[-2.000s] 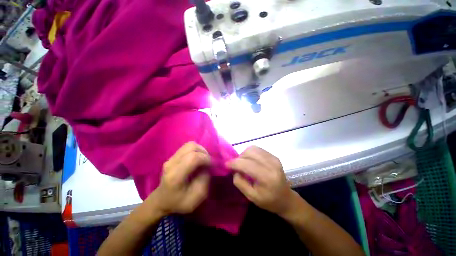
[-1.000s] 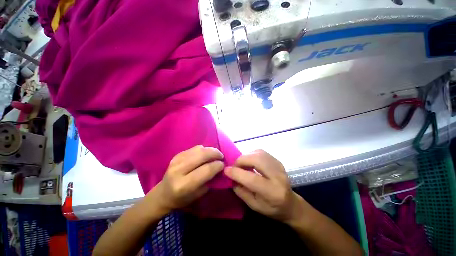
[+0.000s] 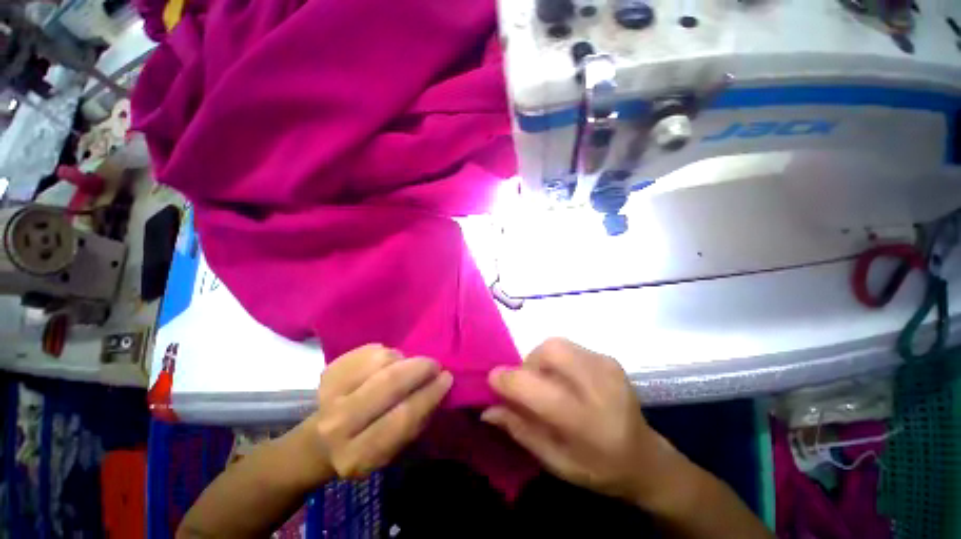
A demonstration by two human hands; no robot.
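Note:
A large pile of magenta fabric [image 3: 337, 137] lies on the white machine table left of the needle area. Its near end reaches the table's front edge and hangs over it. My left hand [image 3: 381, 408] pinches the fabric edge at the front edge of the table. My right hand [image 3: 569, 416] pinches the same edge a little to the right. A short stretch of fabric shows between my fingertips. The white sewing machine head [image 3: 738, 116] stands to the right of the pile, its lamp glare hiding the needle and presser foot.
Red-handled scissors [image 3: 888, 276] and green-handled scissors [image 3: 925, 318] lie at the table's right. A green basket [image 3: 917, 453] with magenta pieces is below right. A blue crate [image 3: 190, 474] is below the table. Another machine [image 3: 58, 247] stands at left.
The view has shifted, so the machine and fabric sit further right in it. My hands have moved slightly apart, with more of the fabric edge showing between them.

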